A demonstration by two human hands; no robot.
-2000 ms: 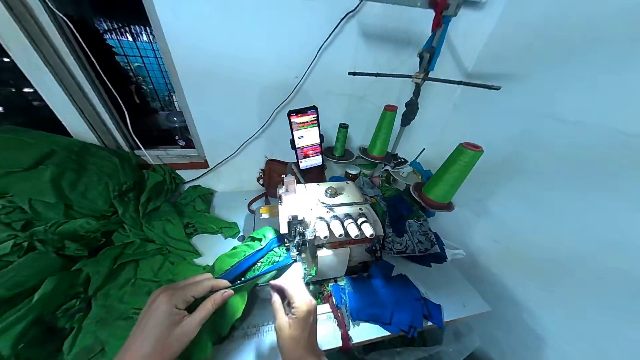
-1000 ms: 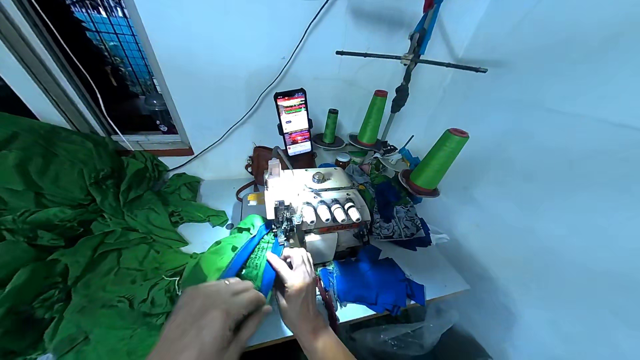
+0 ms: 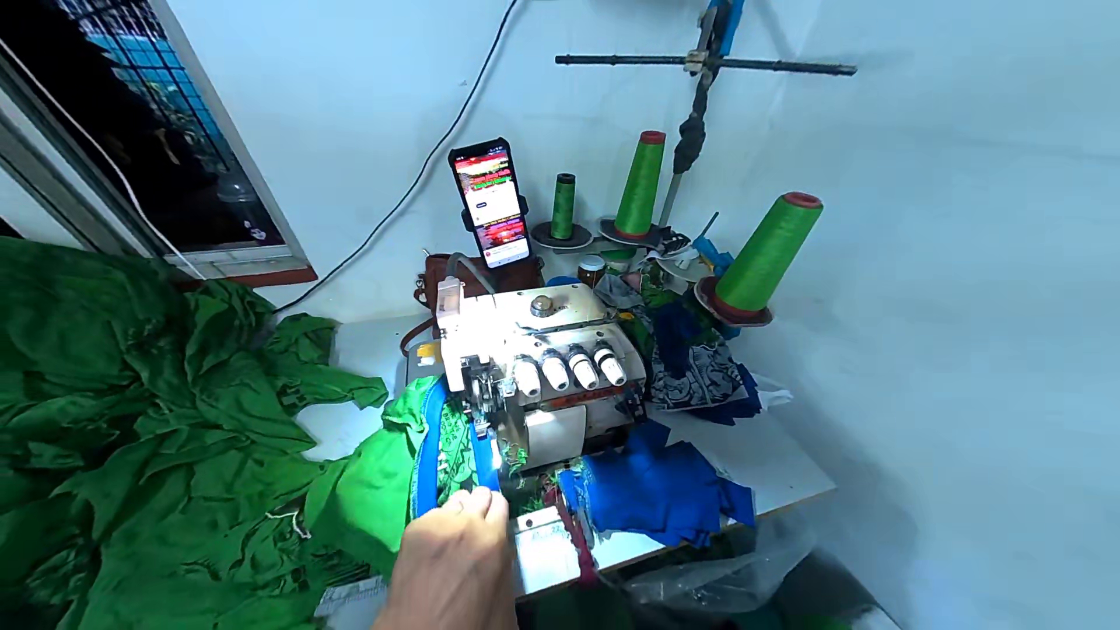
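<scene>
My left hand (image 3: 455, 542), back up and fingers curled, grips the lower end of a blue fabric band (image 3: 486, 459) in front of the overlock sewing machine (image 3: 556, 350). The band runs up to the machine's lit needle and presser foot area (image 3: 483, 394). Bright green fabric (image 3: 367, 490) with a second blue edge lies left of the hand, with patterned green cloth between the bands. My fingertips and thumb are mostly hidden. My right hand is out of view.
Dark green fabric (image 3: 175, 437) is heaped at left. Blue fabric pieces (image 3: 665, 490) lie right of the machine's front. Behind stand a phone (image 3: 492, 203) in a holder and green thread cones (image 3: 768, 254). Scraps (image 3: 700, 372) lie at right; a clear plastic bag (image 3: 726, 577) is below the table edge.
My right hand, seen at the band by the machine a second ago, has left the view. My left hand has moved right and up onto the blue band.
</scene>
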